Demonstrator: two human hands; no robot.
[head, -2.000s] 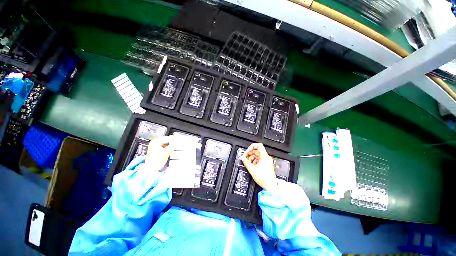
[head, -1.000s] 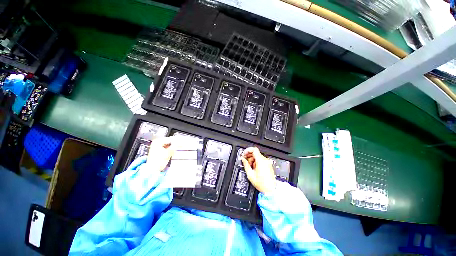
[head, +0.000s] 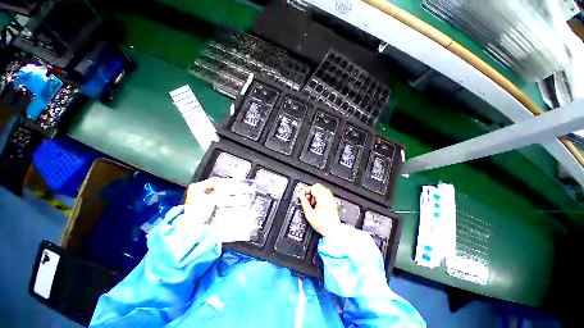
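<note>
My left hand (head: 200, 196) holds a white label sheet (head: 234, 211) by its left edge, over the left part of the near black tray (head: 206, 160). My right hand (head: 319, 206) is over the middle of that tray, fingertips pinched at the top of a dark phone housing (head: 292, 234). Whether a small piece is between the fingertips cannot be told. Several housings lie in the tray pockets, partly hidden by the sheet, my hands and sleeves. A far black tray (head: 221, 130) behind it holds a row of dark housings (head: 285, 128).
A spare label strip (head: 193, 116) lies left of the trays. Clear blister trays (head: 351, 86) lie behind. Blue-dotted strips (head: 435, 224) and a clear gridded sheet (head: 472, 240) lie right. A slanted post (head: 474, 144) stands right. A carton (head: 80, 214) with blue liner is at the left.
The view has shifted, so the trays appear further right. My right hand has moved left along the near tray to the middle housing. My left hand still holds the sheet.
</note>
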